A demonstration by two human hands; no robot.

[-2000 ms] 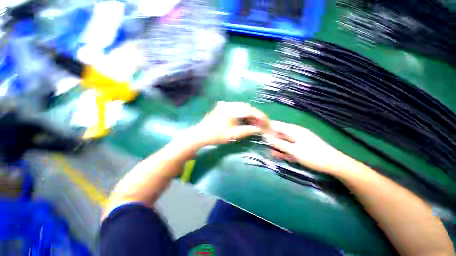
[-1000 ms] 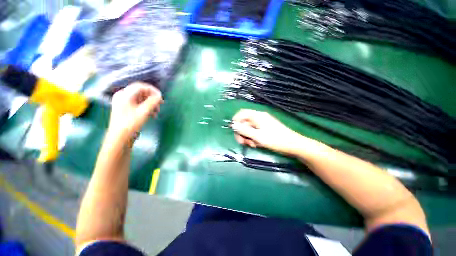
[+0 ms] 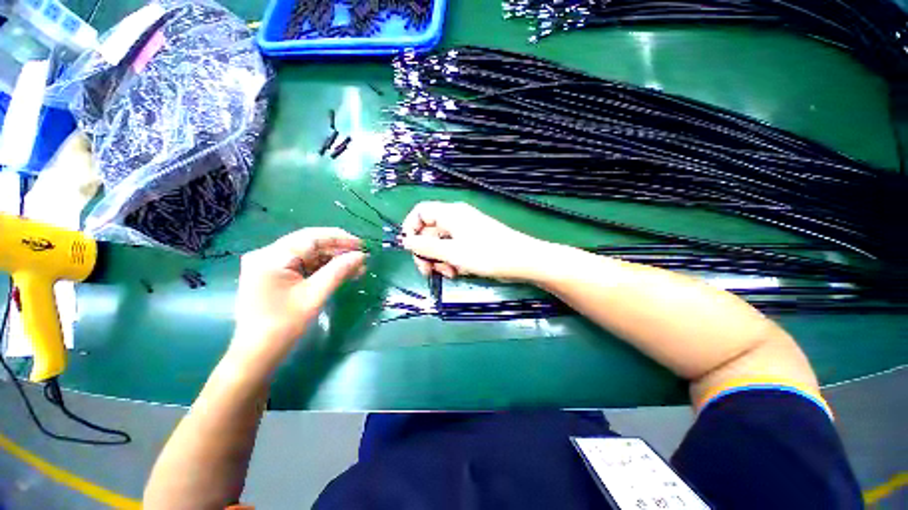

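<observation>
My right hand (image 3: 453, 239) is closed around a black cable end, with thin split-out wires (image 3: 368, 207) fanning out to the left of the fingertips. My left hand (image 3: 304, 274) is just left of them, thumb and fingers slightly apart; whether a small piece is between the fingertips cannot be told. A short black sleeve (image 3: 435, 286) shows below my right fingers. A smaller group of cables (image 3: 498, 310) lies nearest me, its wire ends to the left. A large cable bundle (image 3: 597, 139) lies beyond my right hand, pale tips to the left.
A clear polybag of black sleeves (image 3: 184, 129) lies at left, a yellow heat gun (image 3: 45, 264) at the left edge. A blue bin (image 3: 353, 47) of black pieces is at the far edge. Loose sleeves (image 3: 336, 144) lie on the green mat (image 3: 299, 369). Another cable bundle (image 3: 697, 14) is far right.
My left hand has moved from beside the polybag toward my right hand. My right hand keeps hold of the cable end. The view has shifted and become sharper.
</observation>
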